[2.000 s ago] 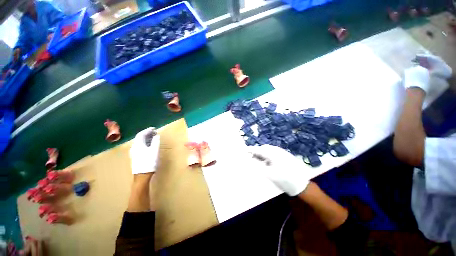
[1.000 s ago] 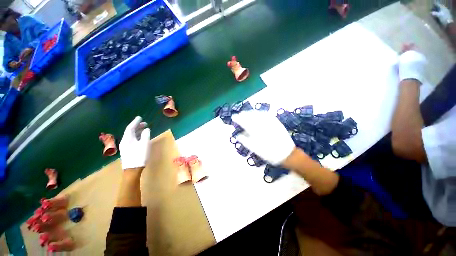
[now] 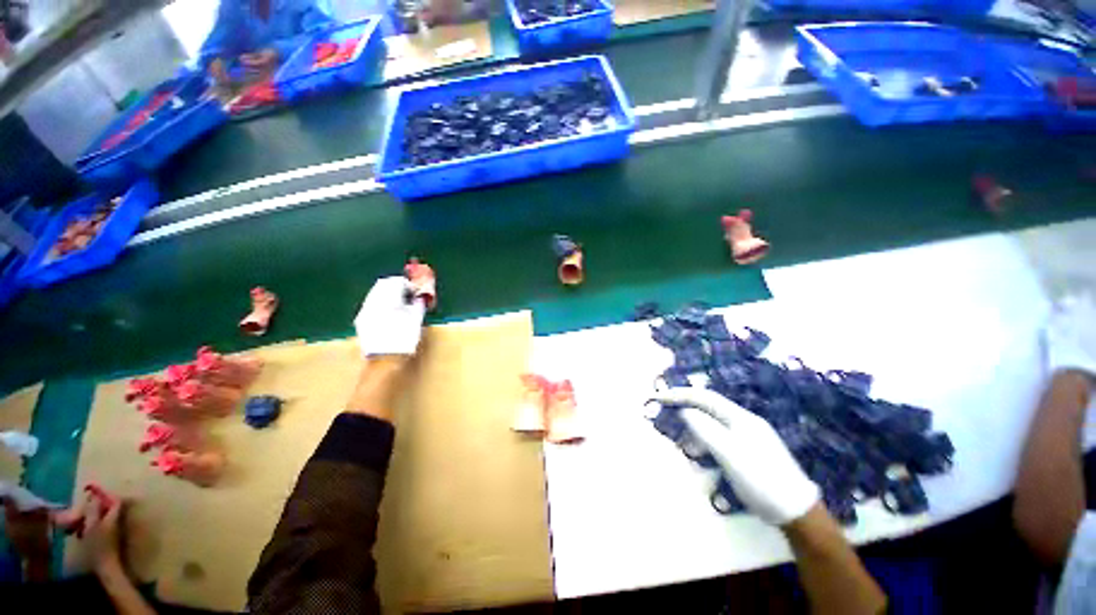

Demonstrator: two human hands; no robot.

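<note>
My left hand (image 3: 391,317), in a white glove, is at the belt's near edge. Its fingertips meet a pink body piece with a red top (image 3: 421,284); I cannot tell if they grip it. My right hand (image 3: 751,463), also gloved, lies over the left side of a heap of dark looped parts (image 3: 829,421). Its fingertips are by a looped part at the heap's edge; whether they hold it is unclear. Two body pieces (image 3: 563,415) stand side by side where the cardboard (image 3: 469,505) meets the white sheet (image 3: 613,529).
The green belt (image 3: 673,180) carries spaced body pieces, one with a dark part (image 3: 569,258). A blue tote of dark parts (image 3: 505,174) is beyond. Red-topped pieces (image 3: 180,402) and a lone dark part (image 3: 262,411) are left. Neighbours' hands show at both sides.
The view has turned, so the scene sits further right. My left hand has come against the body piece on the belt. My right hand has drawn back from over the heap to its near left side.
</note>
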